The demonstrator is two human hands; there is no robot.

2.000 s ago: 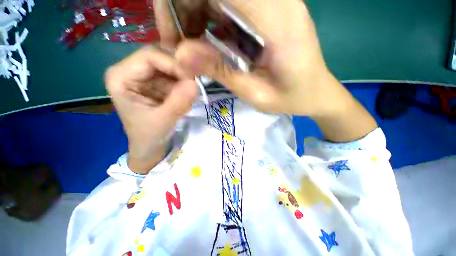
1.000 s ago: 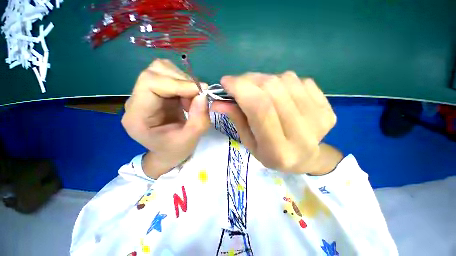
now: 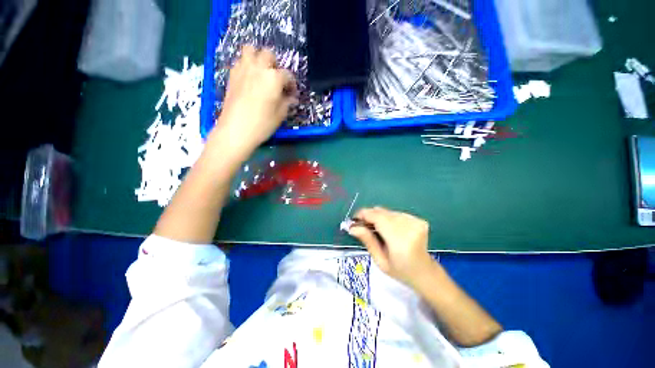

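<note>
My left hand (image 3: pixel 257 93) reaches into the left blue tray (image 3: pixel 208 108), which holds many short metal pieces (image 3: pixel 312 108); its fingertips are among the pieces, and whether it grips one cannot be seen. My right hand (image 3: pixel 395 241) is near the mat's front edge, shut on a joined unit (image 3: pixel 351 212): a thin silver rod pointing up with a small white piece at its lower end. Something dark shows between the right fingers. The red leads (image 3: pixel 305 183) lie in a pile left of the right hand. White strips (image 3: pixel 169 144) lie in a loose pile at left.
The right blue tray (image 3: pixel 431 122) holds long metal rods (image 3: pixel 424 65). A dark block (image 3: pixel 337 43) rests across the trays. Joined units (image 3: pixel 467 136) lie below the right tray. Clear tubs (image 3: pixel 121 39) stand beside the trays, another at far left. A pale blue device (image 3: pixel 646 180) is at far right.
The hands were together in front of the chest and have parted. My left hand has moved up into the left tray; my right hand stays low with the unit. The view now takes in the trays.
</note>
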